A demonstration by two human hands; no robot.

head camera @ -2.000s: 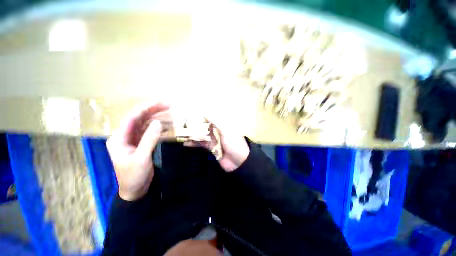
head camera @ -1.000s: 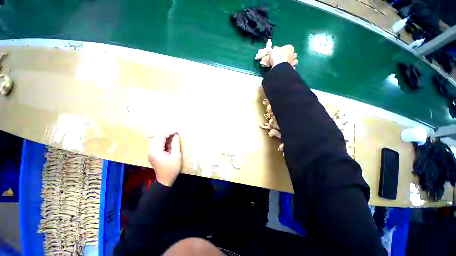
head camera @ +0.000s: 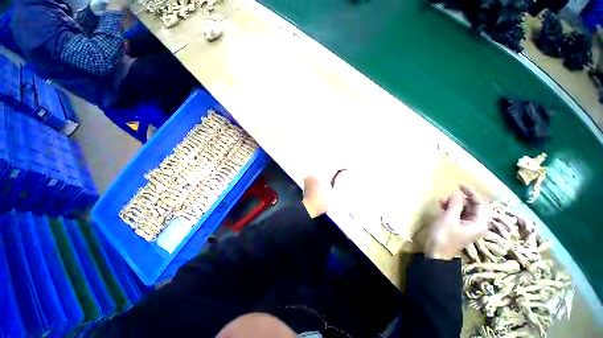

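A heap of tan toy arms point(head camera: 519, 277) lies on the bench at the right, near the belt. My right hand point(head camera: 456, 224) is at the heap's near left edge, fingers curled; whether it holds a part cannot be told. My left hand point(head camera: 321, 195) is at the bench's front edge, washed out by glare, so its fingers and any hold are unclear. A small tan bundle point(head camera: 531, 173) lies on the green belt. A blue tote point(head camera: 151, 162) below the bench, at the left, holds tan parts point(head camera: 192, 171) in close rows.
The green belt point(head camera: 397, 63) runs beyond the bench point(head camera: 278, 86), with a black clump point(head camera: 525, 120) on it. A co-worker's checked sleeve point(head camera: 99, 49) is at upper left, near more tan parts point(head camera: 175, 8). Stacked blue totes point(head camera: 40, 152) stand at left. A red object point(head camera: 254, 203) is below the bench.
The view has turned left. My right hand has drawn back from the belt to the heap, and the tan bundle it held over the belt now lies there.
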